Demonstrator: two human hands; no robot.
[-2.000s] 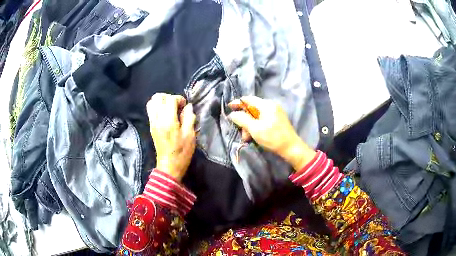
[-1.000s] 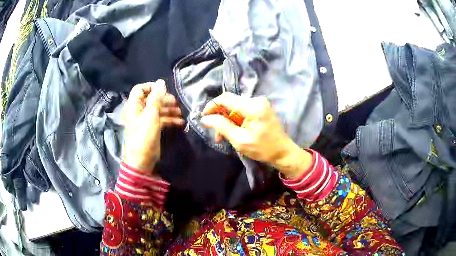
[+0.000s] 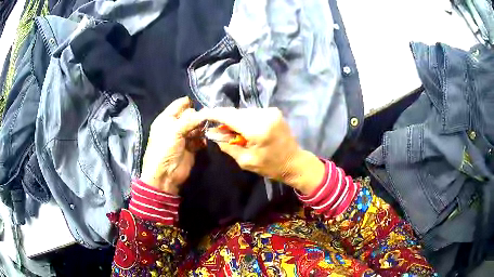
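Observation:
A dark denim jacket lies spread inside out, pale grey inside showing, with a smooth black panel in its middle. A stitched seam edge curves down to my hands. My right hand is closed around orange-handled thread snips, whose blades are mostly hidden. My left hand meets it at the fingertips; its fingers are bent, and whether they pinch cloth or thread is hidden. A front placket with metal buttons runs down the right side.
Another dark jacket lies heaped at the right. More dark garments with a yellow-green pattern lie at the far left. The white table shows between the garments. Patterned sleeves with striped red cuffs reach in from below.
My left hand has left the cloth, moved left, then come back against my right hand. My right hand with the snips has moved left. The seam edge has shifted left and up.

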